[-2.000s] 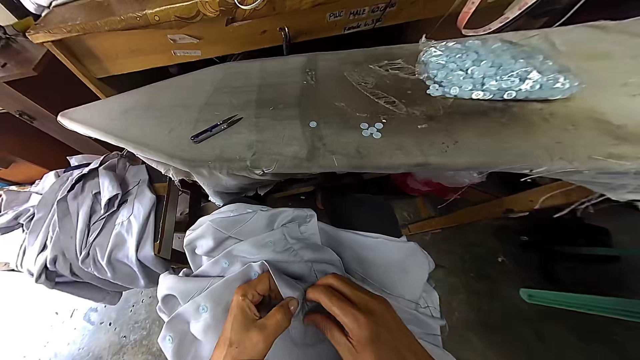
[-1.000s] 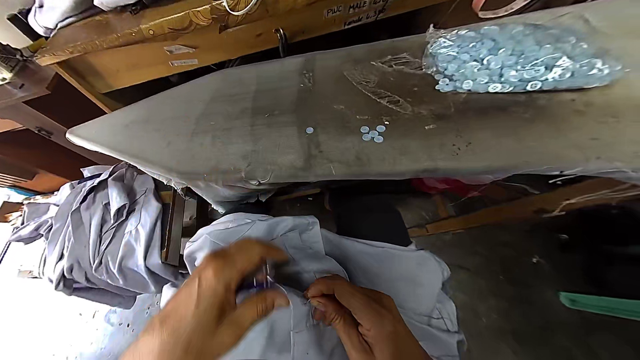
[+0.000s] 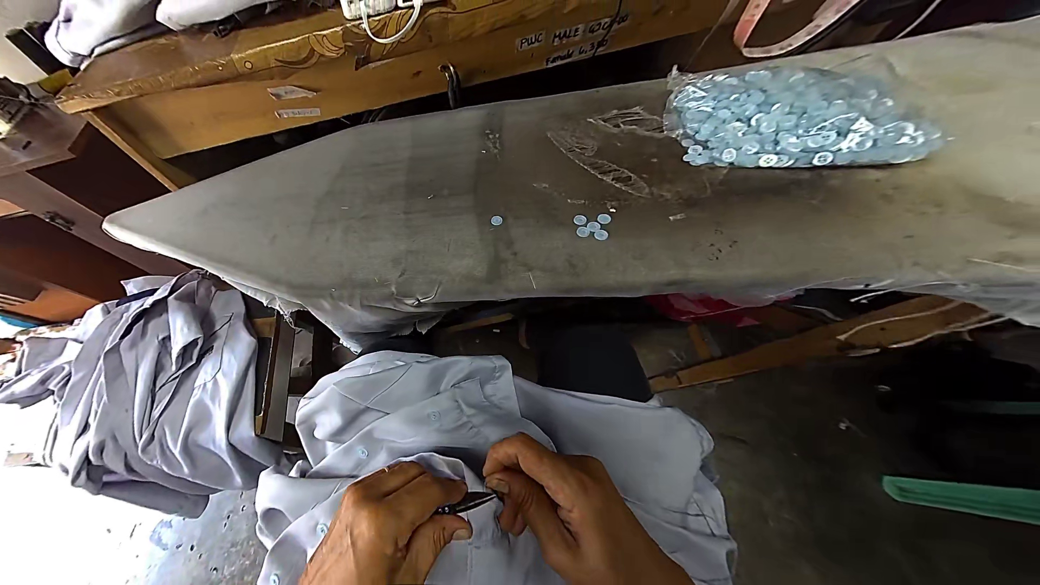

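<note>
A light grey-blue garment (image 3: 617, 455) with buttons down its front lies spread below the ironing board. My left hand (image 3: 390, 520) grips small thread snips (image 3: 470, 503), whose blades point right toward my other fingertips. Cloth is pinched between the thumb and fingers of my right hand (image 3: 561, 504), close to the blade tips; whether a thread is there too I cannot tell. On the board (image 3: 366, 203) lie a single pale blue button (image 3: 496, 220) and a small cluster of the same buttons (image 3: 593, 227). A clear plastic bag of buttons (image 3: 796, 118) rests at the board's right.
More grey garments (image 3: 154, 390) hang in a heap at the left. Behind the board stands a wooden table (image 3: 203, 122) with a metal hook. A pink measuring tape (image 3: 751, 28) loops at the top right. A wooden leg (image 3: 812, 349) and a green bar (image 3: 959, 497) are at the lower right.
The snips lay on the board two seconds ago and are now in my left hand at the garment. My left hand was blurred over the cloth one second ago. My right hand stays on the cloth.
</note>
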